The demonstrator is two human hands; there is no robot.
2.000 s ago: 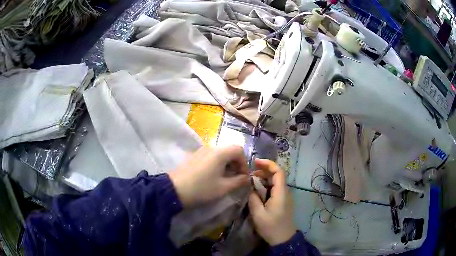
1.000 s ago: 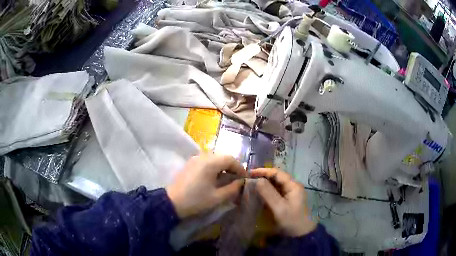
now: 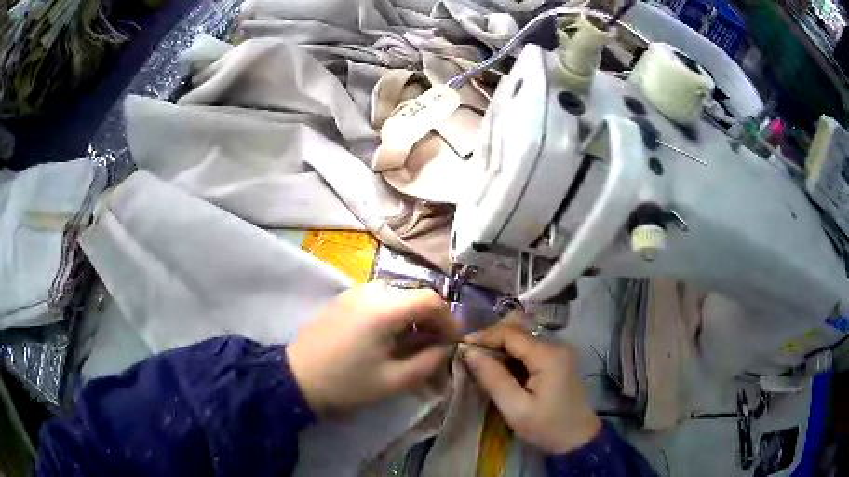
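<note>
My left hand (image 3: 377, 349) pinches the edge of a light grey garment panel (image 3: 214, 270), which spreads to the left across the table. My right hand (image 3: 535, 382) pinches a beige strip (image 3: 456, 430) against the panel edge, its fingertips close to those of my left hand. The strip hangs down below my hands. Both hands are just in front of the presser foot and needle (image 3: 456, 284) of the white sewing machine (image 3: 531, 168). The exact edge between my fingertips is partly hidden by them.
Rumpled grey sewn pieces (image 3: 242, 84) with a pale label (image 3: 424, 107) lie behind the needle. A folded panel stack (image 3: 37, 238) is at far left. Spare strips (image 3: 661, 345) lie under the machine arm. Yellow-orange tape (image 3: 343, 253) is on the table.
The view has moved closer to the machine. My right hand's fingers have closed in on the strip near the needle, and both hands are nearer the presser foot.
</note>
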